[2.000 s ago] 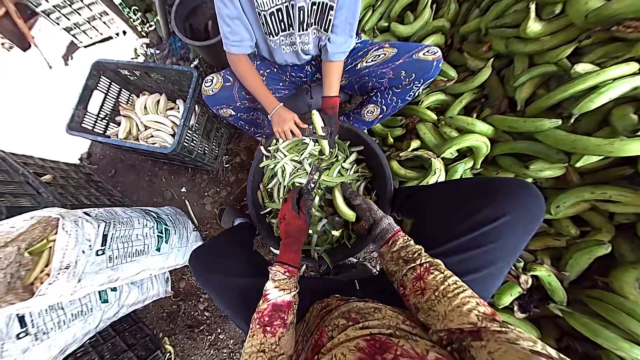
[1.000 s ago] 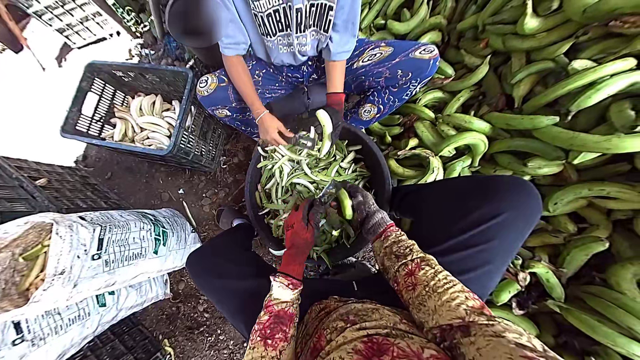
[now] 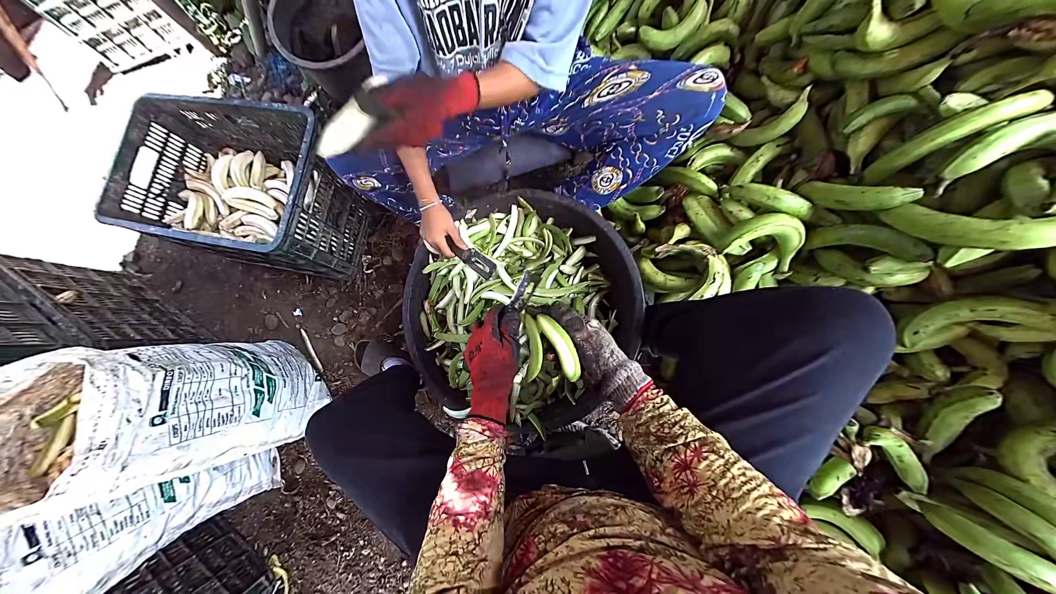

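My left hand (image 3: pixel 492 359), in a red and black glove, is closed around a dark, narrow peeling tool or knife (image 3: pixel 521 290) whose end points up. My right hand (image 3: pixel 598 351), in a grey glove, grips a partly peeled green banana or plantain (image 3: pixel 559 346) by its upper end. A green strip of peel (image 3: pixel 535 348) hangs just left of the fruit. Both hands are over a round black tub (image 3: pixel 631 289) heaped with green and white peels (image 3: pixel 503 239). The fingertips of my right hand are partly hidden.
A person (image 3: pixel 470 49) sits opposite, with one gloved hand raised and holding a peeled fruit, the other holding a dark tool (image 3: pixel 474 260) over the tub. A crate (image 3: pixel 305 157) of peeled fruit, white sacks (image 3: pixel 198 396) and a large pile of green bananas (image 3: pixel 833 198) surround us.
The co-worker's gloved hand has moved from the tub up and left toward the crate with a pale fruit. My hands stay over the tub; the fruit in my right hand shows more pale surface.
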